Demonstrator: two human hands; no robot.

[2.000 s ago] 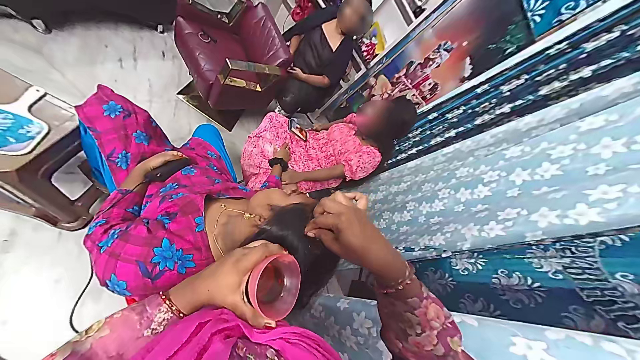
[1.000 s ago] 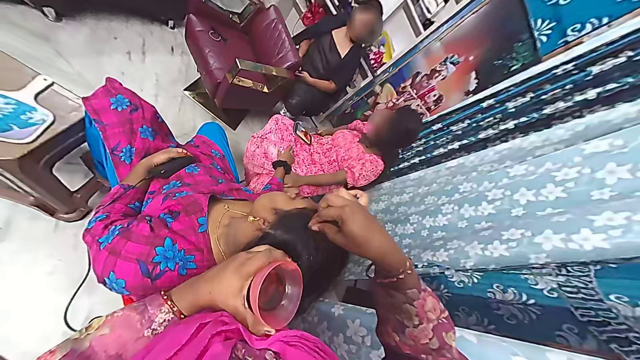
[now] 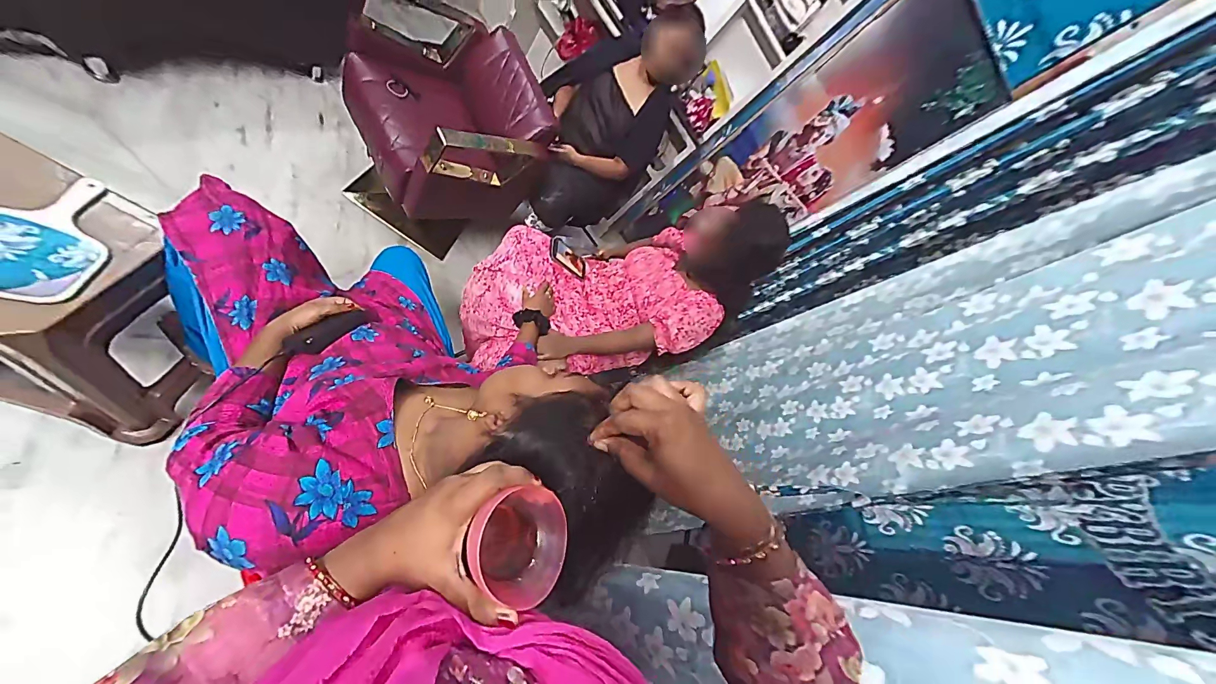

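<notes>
A small pink bowl (image 3: pixel 518 548) is in my left hand (image 3: pixel 437 541), its open side facing the camera; what it holds is hard to make out. Just to the right of it is the dark hair (image 3: pixel 560 465) of a seated person in a pink dress with blue flowers. Bent and pinched together, the fingers of my right hand (image 3: pixel 655 432) touch the hair near the top of that head. Whether anything small is between those fingertips cannot be told. A dark object (image 3: pixel 328 332) lies under the seated person's hand.
A person in light pink sits beside the first, with a phone (image 3: pixel 568 257). Another in black sits by a maroon armchair (image 3: pixel 399 123). A hand mirror (image 3: pixel 47 252) lies on a brown plastic stool (image 3: pixel 104 332) at left. Flowered fabric (image 3: pixel 912 380) covers the right side.
My left hand keeps hold of the bowl and my right hand stays at the hair, its fingers slightly shifted. The seated people have hardly moved.
</notes>
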